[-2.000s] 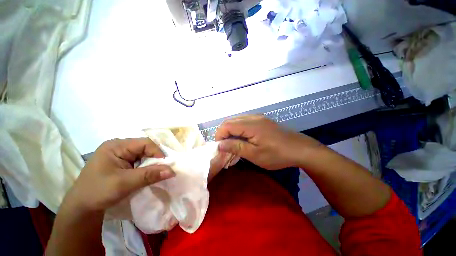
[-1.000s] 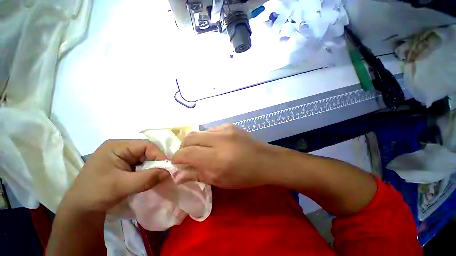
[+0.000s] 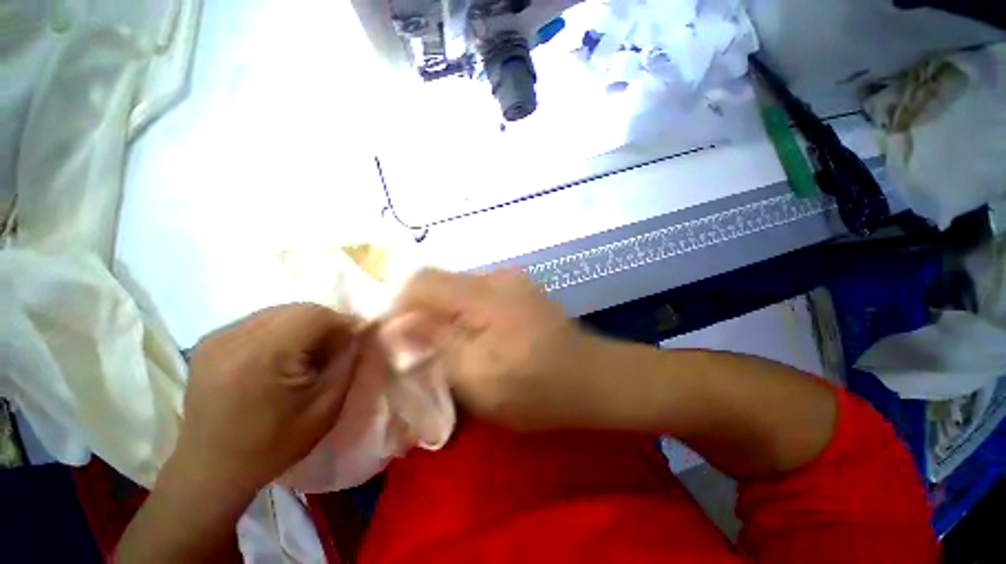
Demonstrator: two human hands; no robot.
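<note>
A cream fabric piece (image 3: 370,424) is bunched between my two hands, above my lap at the front edge of the machine bed. My left hand (image 3: 270,380) grips it from the left with its fingers curled in. My right hand (image 3: 491,347) is blurred and pinches the cloth close beside the left hand's fingertips. Part of the cloth shows above the hands, and a rounded fold hangs below them. The fingertips and the exact grip point are blurred and partly hidden.
The needle area (image 3: 436,50) and a dark grey cylinder (image 3: 510,83) are at the top. White scraps (image 3: 673,55) lie behind. A green-handled tool (image 3: 785,143) and black bundle (image 3: 849,182) lie right. Cream cloth (image 3: 77,187) is heaped left. A ruler strip (image 3: 684,240) runs along the edge.
My right hand has moved left from the cloth's right side to my left hand. My left hand has turned more inward. The camera view has shifted slightly.
</note>
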